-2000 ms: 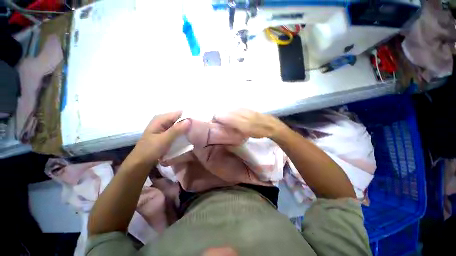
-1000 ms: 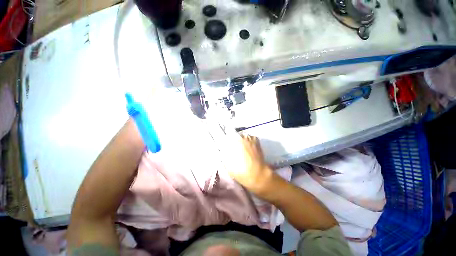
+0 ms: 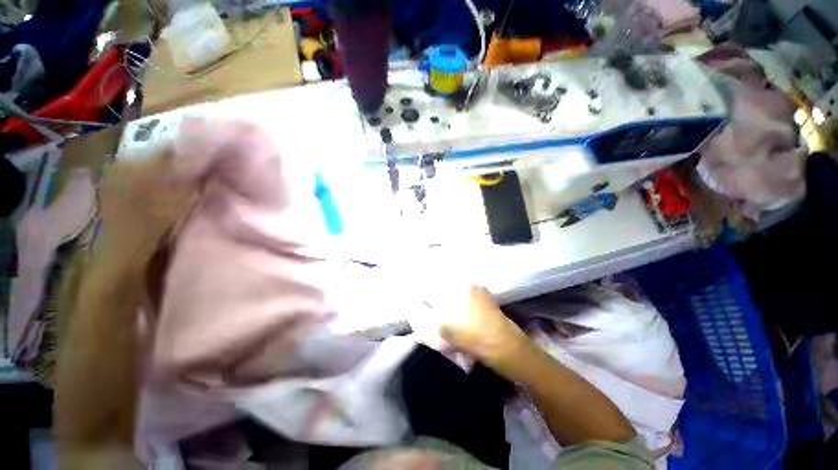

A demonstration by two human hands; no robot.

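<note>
The dusty-pink and white garment piece [image 3: 239, 294] is lifted and spread left of the needle, hanging down over the lap. My left hand [image 3: 138, 188] is raised at its upper left edge, strongly blurred, so its fingers cannot be made out. My right hand [image 3: 473, 321] is at the table's front edge, its fingers closed on the white part of the garment piece, washed out by glare. The sewing machine [image 3: 551, 119] stands behind, with its presser foot and needle [image 3: 418, 195] in the glare. The blue tube handle [image 3: 327, 204] hangs left of the needle.
A black phone [image 3: 506, 207] lies right of the needle, with yellow scissor rings [image 3: 492, 178] behind it and blue-handled snips [image 3: 588, 208] beside it. A red item [image 3: 669, 196] is at the right end. A blue basket [image 3: 726, 349] and a cloth heap [image 3: 616, 353] are at the right.
The garment piece has moved from the needle area and lap up to the left. My left hand has moved left and up. My right hand has shifted little. The view now takes in more behind the machine.
</note>
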